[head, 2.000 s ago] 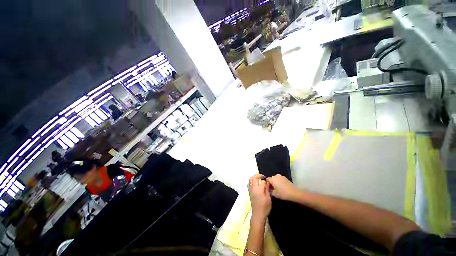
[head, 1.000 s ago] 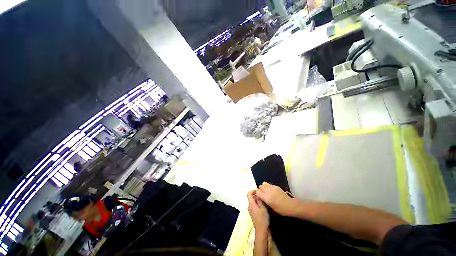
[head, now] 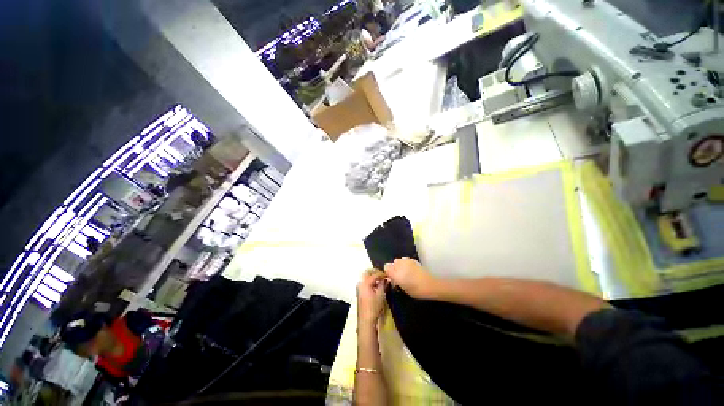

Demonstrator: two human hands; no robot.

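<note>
A large black garment piece lies over the table edge and runs to the lower right. Its narrow upper end lies on the white table. My left hand and my right hand are close together on its left edge, fingers pinched on the cloth. Whether the fingertips also hold something small is too blurred to tell. Stacked black pieces lie left of my hands.
The sewing machine head stands at the upper right, a yellow clamp foot below it. A yellow-taped grey plate lies right of the cloth. A crinkled plastic bag and a cardboard box are behind. A person in red is lower left.
The view has swung right, showing more of the machine head and the clamp foot. Both hands remain together at the cloth's left edge, and more black cloth shows at the lower right.
</note>
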